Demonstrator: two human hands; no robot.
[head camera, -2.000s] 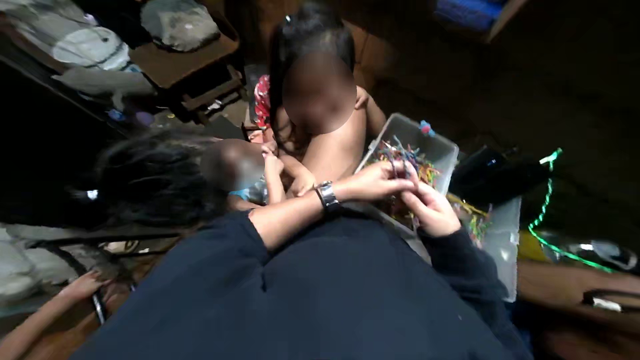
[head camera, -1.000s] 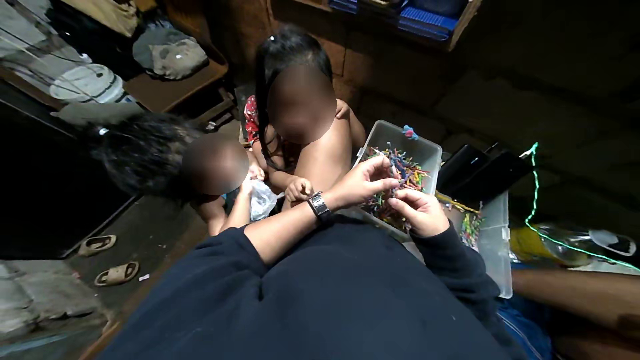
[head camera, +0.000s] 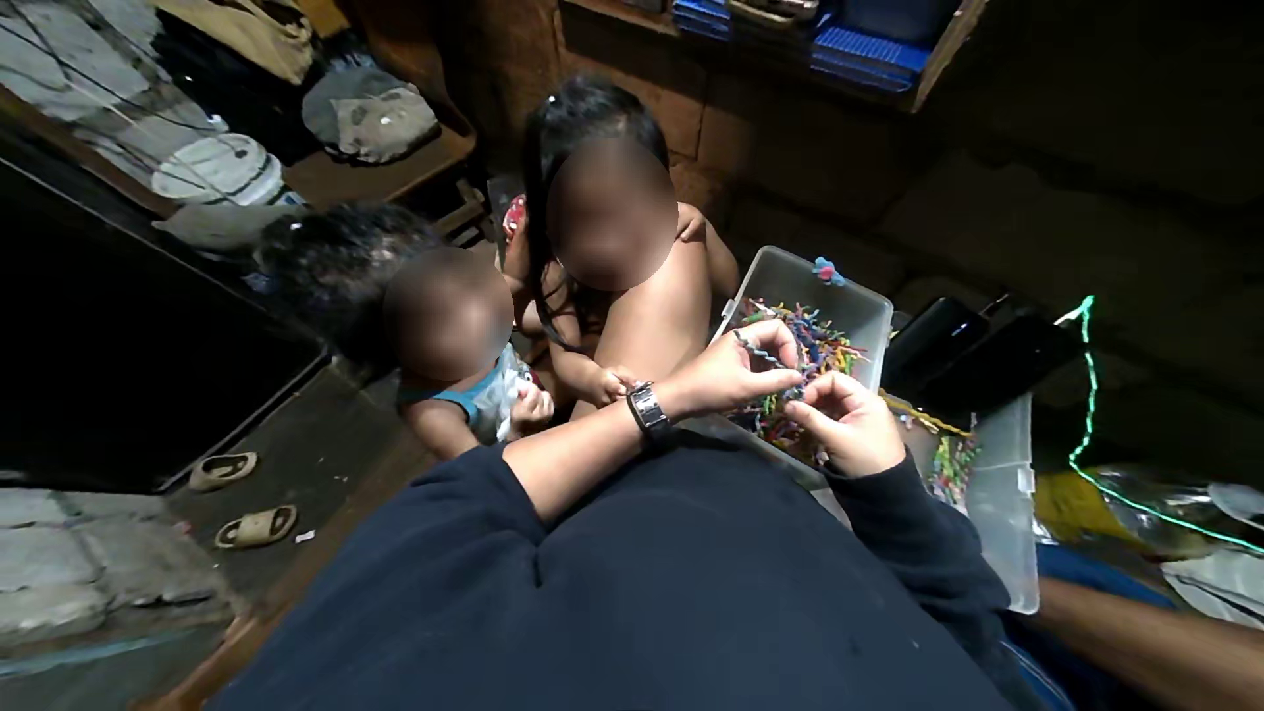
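Over a clear plastic box full of short, colourful twisted cords, my two hands meet at the fingertips. My left hand, with a metal watch at its wrist, pinches a thin blue-grey twisted cord that loops by its fingers. The thumb and index finger of my right hand pinch the lower end of the same cord. A pink and blue ornament sits on the far wall of the box. What the cord is tied or joined to is too small to tell.
Two people sit close on the left, one with a hand near my watch. The box's open lid lies to the right, with more cords, below black devices and a green-lit cable. Slippers lie on the floor.
The fingers of both hands have shifted over the box, and the blue-grey cord now shows between them. The view has tilted, bringing more of the shelf and the slippers into sight.
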